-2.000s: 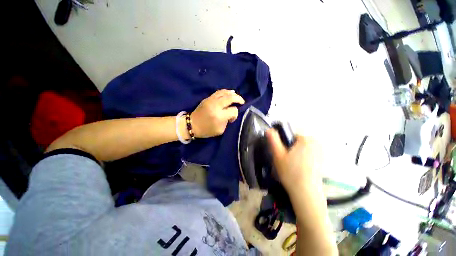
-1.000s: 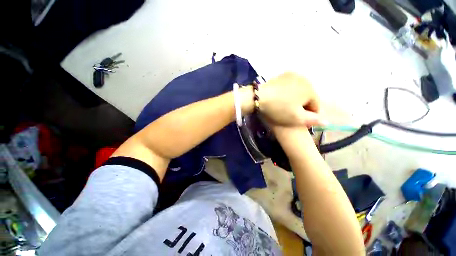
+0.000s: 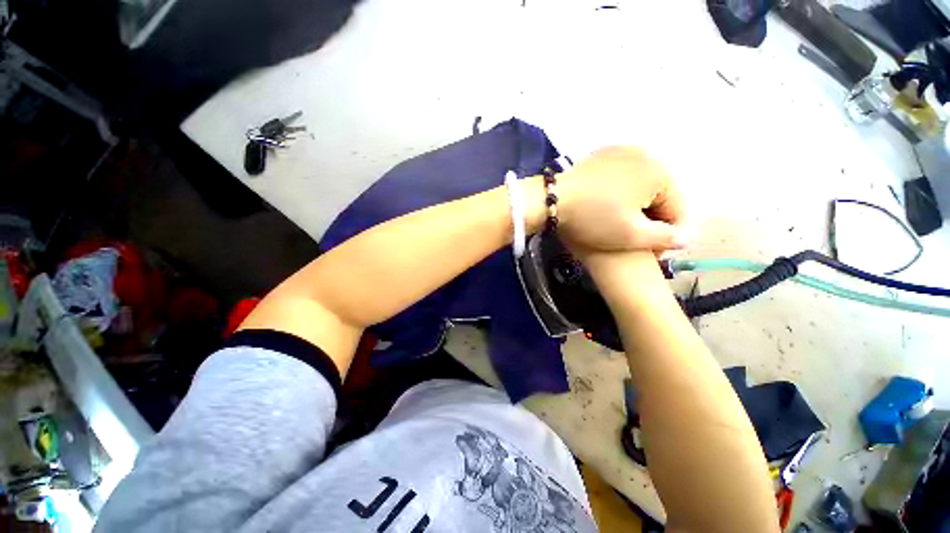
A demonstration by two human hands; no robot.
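The navy blue garment piece [image 3: 417, 193] lies on the worktable near its edge. The steam iron [image 3: 557, 286] rests on the cloth's right part, its front hidden under my hands. My left hand [image 3: 620, 203], with a white and a dark beaded bracelet, lies across the top of my right hand, fingers curled; what they touch is partly hidden. My right hand [image 3: 617, 260] is mostly covered by the left at the iron; its grip on the handle is largely hidden.
Keys [image 3: 273, 135] lie left on the off-white table [image 3: 417, 62]. At right are the dark cord [image 3: 745, 292], pale green hose [image 3: 729, 265], thin iron-shaped outline [image 3: 875, 234] and blue container [image 3: 896, 409]. Shears [image 3: 797, 458] and dark cloth pieces [image 3: 776, 411] lie lower right.
My left hand has moved from the cloth onto my right hand at the iron. The iron is farther up the cloth and more covered. The view has shifted, bringing the keys fully into sight.
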